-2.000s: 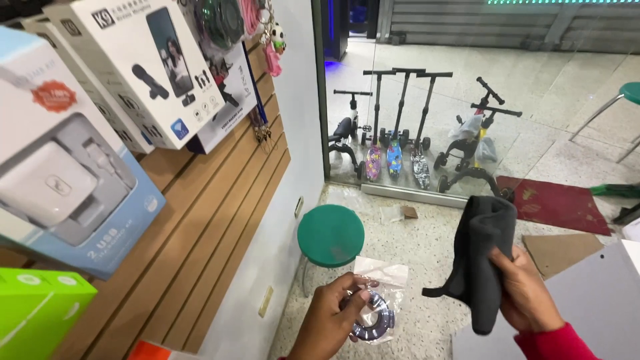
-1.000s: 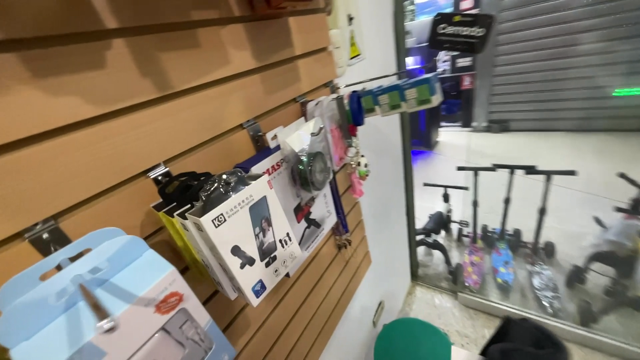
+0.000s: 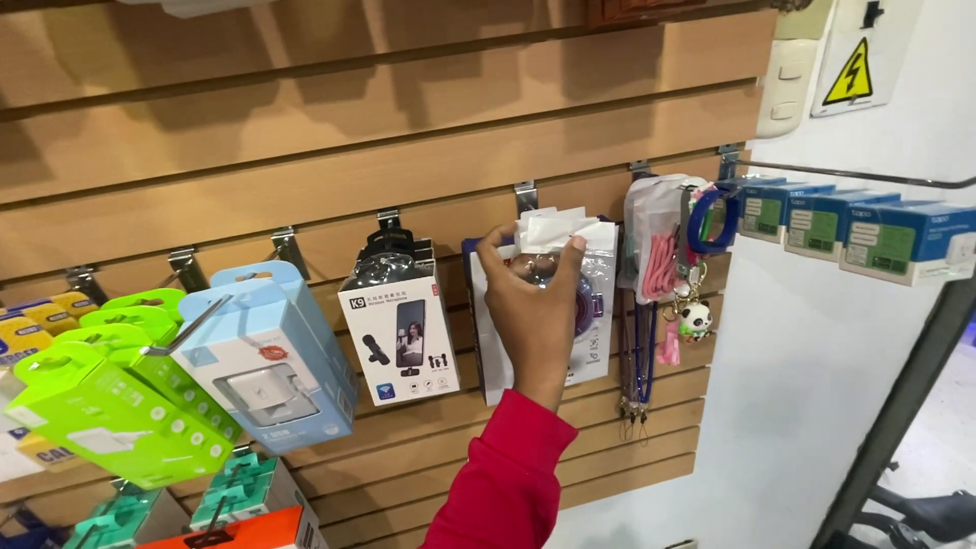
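My left hand [image 3: 534,305], in a red sleeve, is raised to the slatwall display. Its thumb and fingers pinch the pale top of a clear plastic bag [image 3: 560,232]. A purple ring-shaped item [image 3: 585,305] shows behind the hand, in front of a white hanging package [image 3: 598,358]. A metal hook [image 3: 526,197] is just above; whether the bag is on it cannot be seen. My right hand and the dark cloth are not in view.
Left of my hand hang a microphone box [image 3: 400,343], a light blue charger box [image 3: 267,381] and green boxes [image 3: 122,419]. To the right are a panda keychain [image 3: 695,320], a blue band [image 3: 713,221] and small blue-and-white boxes [image 3: 877,236] beneath a projecting rod [image 3: 862,174].
The view has swung from the floor and scooters to the slatwall. My left hand, low with a bagged ring-shaped item two seconds ago, is now up at the hooks. My right hand has left view.
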